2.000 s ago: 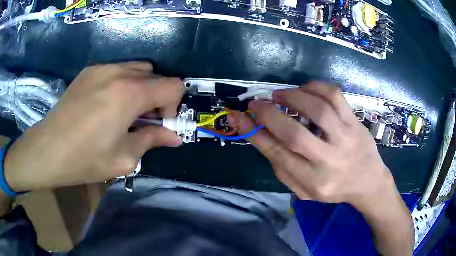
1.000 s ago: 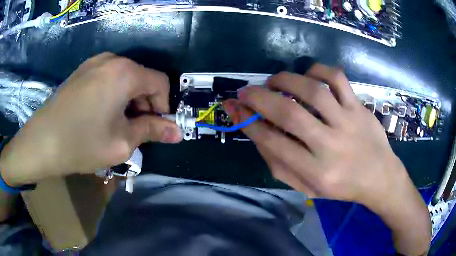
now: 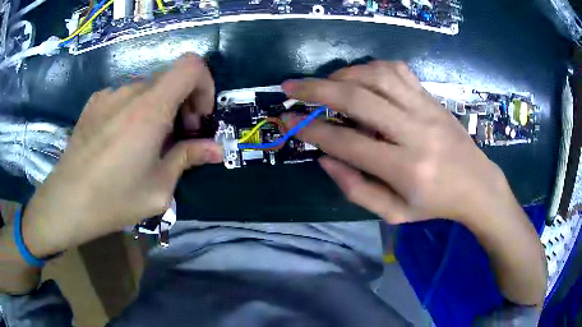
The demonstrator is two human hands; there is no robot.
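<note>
An open power strip housing (image 3: 223, 99) with a dark circuit board (image 3: 300, 152) lies across the mat. My left hand (image 3: 137, 140) is closed around the cord end at its left end, thumb against the white strain relief (image 3: 226, 142); the cord is hidden by the hand. A blue wire (image 3: 287, 137), a yellow-green wire (image 3: 252, 129) and a reddish-brown wire (image 3: 278, 121) run from there over the board. My right hand (image 3: 395, 147) is over the middle, fingers spread and blurred, fingertips at the wires. Its grip and the wires' far ends are hidden.
Another open strip (image 3: 255, 24) with a board lies beyond. Coiled white cable (image 3: 29, 144) in clear plastic is at the left. A white plug-like part (image 3: 167, 220) is at the near edge. A cardboard box (image 3: 105, 274) is lower left, a blue crate (image 3: 434, 268) lower right.
The housing and both hands appear slightly higher and further left in view. My right fingers have spread more, and the blue wire now slants up towards them. Less of the white collar shows.
</note>
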